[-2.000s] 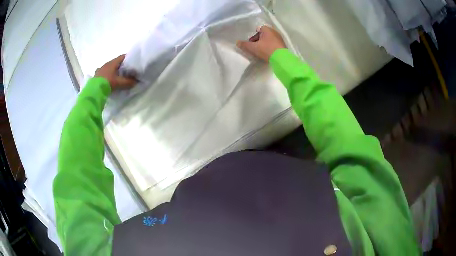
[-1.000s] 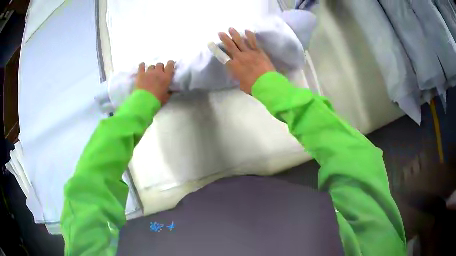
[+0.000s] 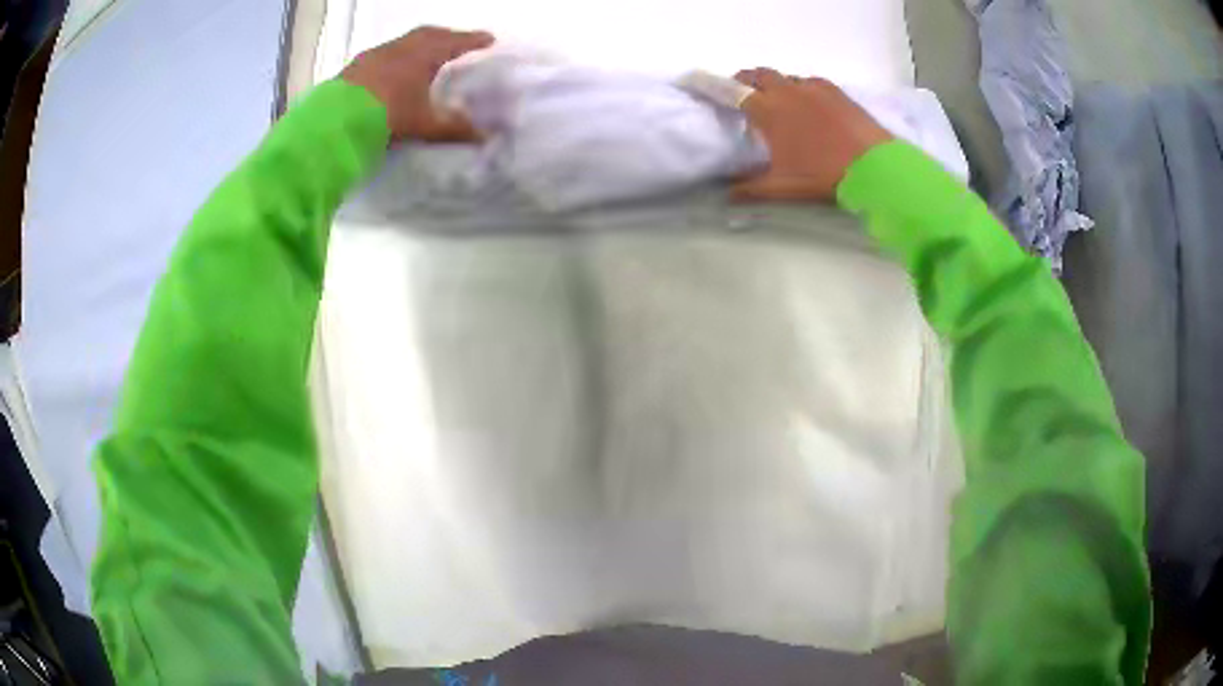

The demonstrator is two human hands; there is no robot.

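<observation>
A pale lavender sheet [image 3: 604,134] lies bunched between my two hands, over a flat cream-white stack of sheets [image 3: 630,442]. My left hand [image 3: 423,87] grips the left end of the bunch. My right hand [image 3: 811,134] grips its right end, with a small pale band [image 3: 715,89] at one finger. The bunch is slightly blurred and hides some of my fingertips. A part of the sheet sticks out beyond my right wrist.
A large layered pile of pale blue sheets [image 3: 148,255] lies at the left and overhangs the table edge. Grey-blue folded bundles [image 3: 1153,268] lie at the right. A crumpled grey-silver strip [image 3: 1030,121] lies beside them, near my right forearm.
The sheet is gathered into a tighter bunch. My hands have moved up and farther apart in the picture. More of the cream-white stack shows below them, and the view has shifted.
</observation>
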